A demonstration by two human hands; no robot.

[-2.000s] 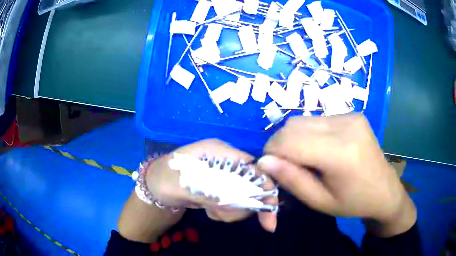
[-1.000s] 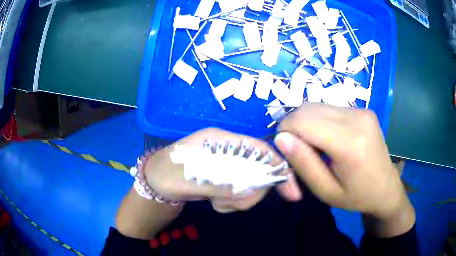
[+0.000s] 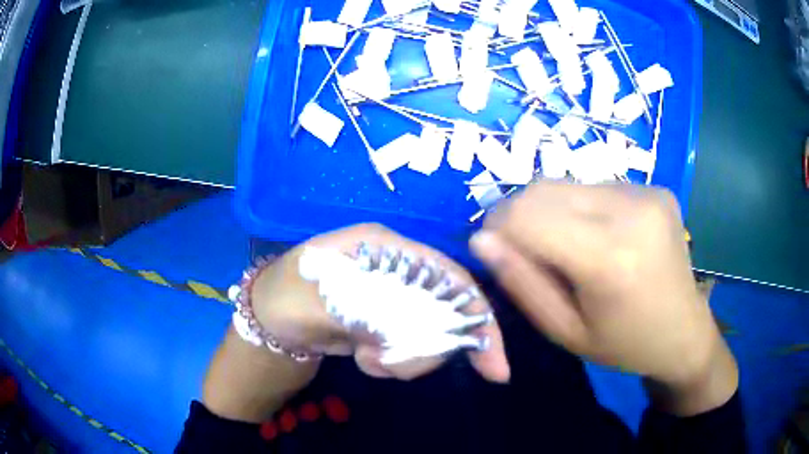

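My left hand (image 3: 302, 301), with a bead bracelet at the wrist, holds a fanned bunch of tagged rods (image 3: 399, 306). The white tags are stacked and glaring, and the silver rod ends stand in a row along the top and right. My right hand (image 3: 594, 275) is just right of the bunch, fingers curled, slightly blurred; I cannot tell whether anything is in it. A blue tray (image 3: 355, 197) lies in front of both hands, holding many loose rods with white tags (image 3: 321, 124). My right hand overlaps its near edge.
The tray sits on a dark green mat (image 3: 160, 89) with a pale strip (image 3: 71, 89) at left. A blue-edged bin shows at far left. Part of a grey device (image 3: 732, 16) is at top right. Blue floor with yellow-black tape (image 3: 151, 273) lies below the bench.
My right hand's thumb has moved a little left, up from where it was two seconds ago. The bunch in my left hand has tilted slightly. The tray's contents look the same.
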